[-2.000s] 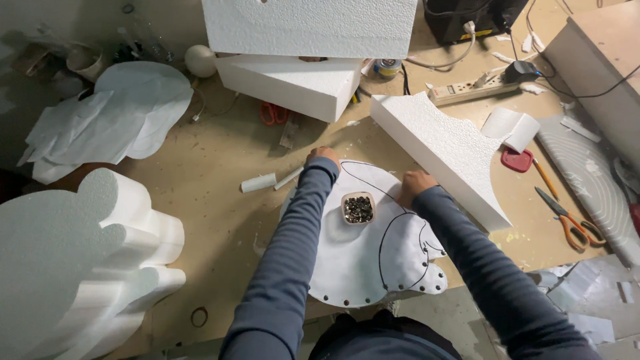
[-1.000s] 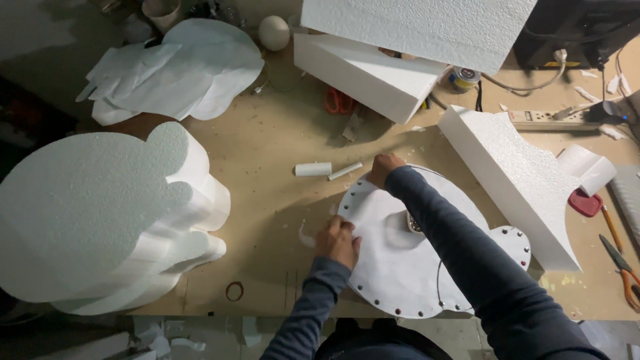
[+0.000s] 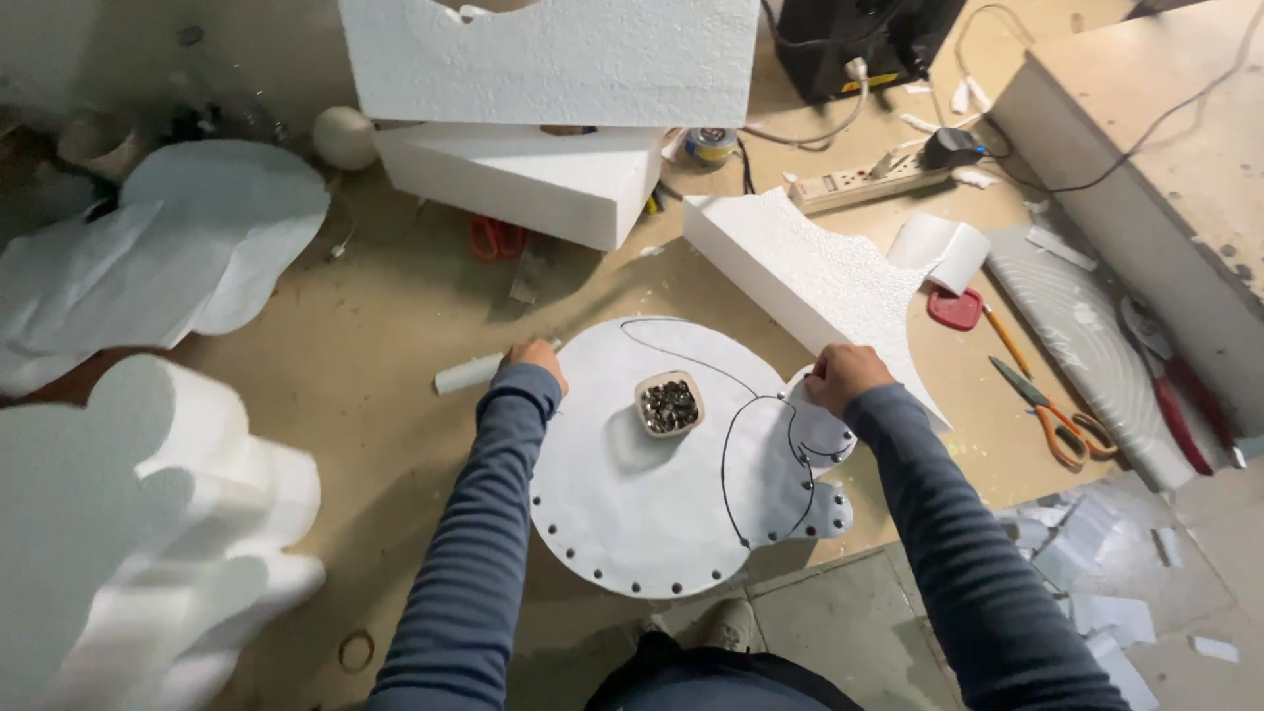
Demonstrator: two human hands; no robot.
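Observation:
A white foam shape (image 3: 632,494) with a paper-like sheet over its face lies at the table's front edge, with black curved lines drawn on it and dark round tack heads along part of its rim. On it stands a small square tub (image 3: 670,404) of metal tacks. My left hand (image 3: 536,364) rests at the shape's upper left edge, fingers bent. My right hand (image 3: 847,377) touches the rim of the rounded lobe at upper right, fingertips drawn together. Whether either hand holds a tack is hidden.
Thick foam cutouts (image 3: 197,494) stand at left. Beyond lie foam blocks (image 3: 553,59), a curved foam offcut (image 3: 810,267) and a power strip (image 3: 869,178). Orange-handled scissors (image 3: 1057,410), a pencil (image 3: 1007,341) and red-handled pliers (image 3: 1170,395) are at right. Scraps litter the floor.
The foam shape has turned since one second ago, its lobes now at right. My right hand has gone from the shape's top edge to a lobe, leaving the tub uncovered. The view has shifted.

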